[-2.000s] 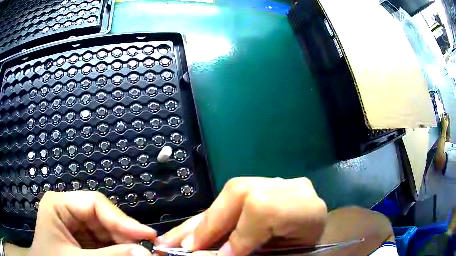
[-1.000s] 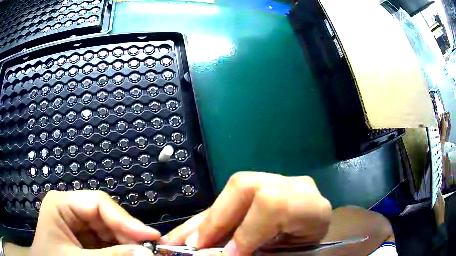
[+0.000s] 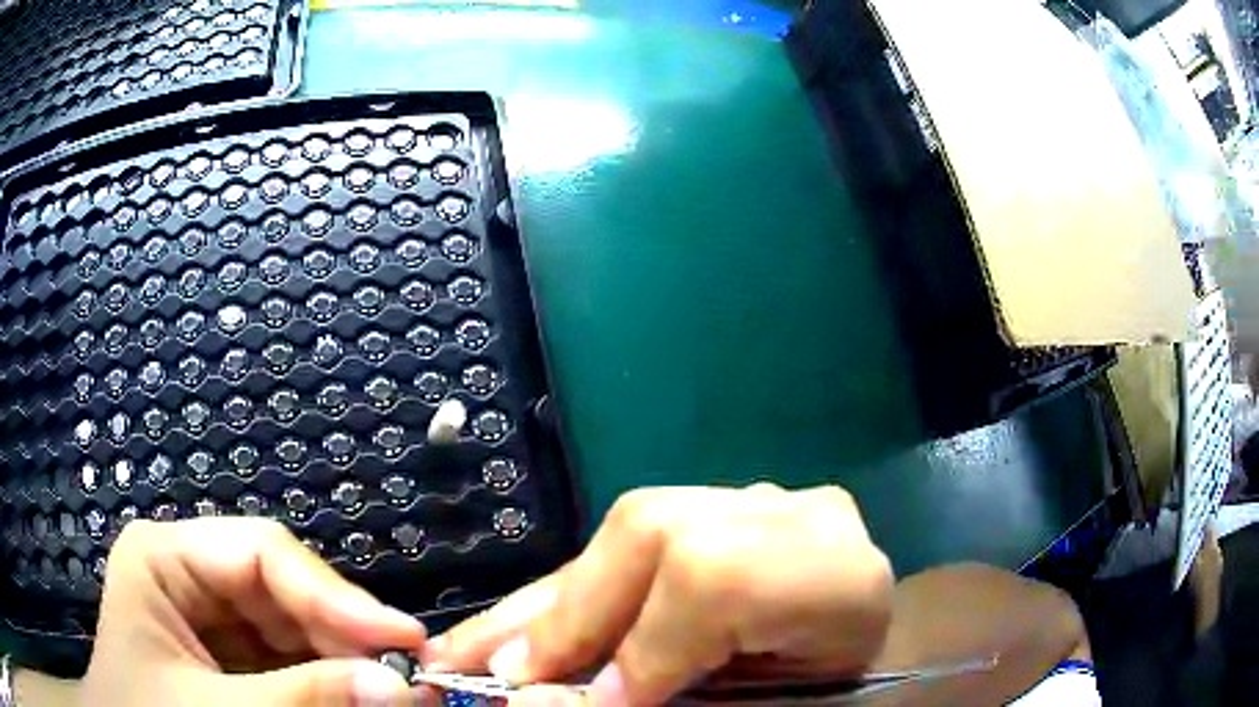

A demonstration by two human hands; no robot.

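Note:
My left hand is at the bottom left and pinches a small dark round component between thumb and finger. My right hand holds slim silver tweezers, whose tips touch or nearly touch the component. The back end of the tweezers points right. Whether a tiny piece sits at the tips cannot be told. A black blister tray with rows of round parts lies beyond my hands, its near edge partly hidden by them. A whitish stub lies on its right side.
A second filled tray is at the upper left. Black stacked trays stand at the right under a tan cardboard sheet. The green tabletop lies between. A white dotted panel is at the far right.
At the far right, the white panel shows more fully and the person's hand and arm seen earlier no longer show clearly. My hands have shifted only slightly, with the same grips.

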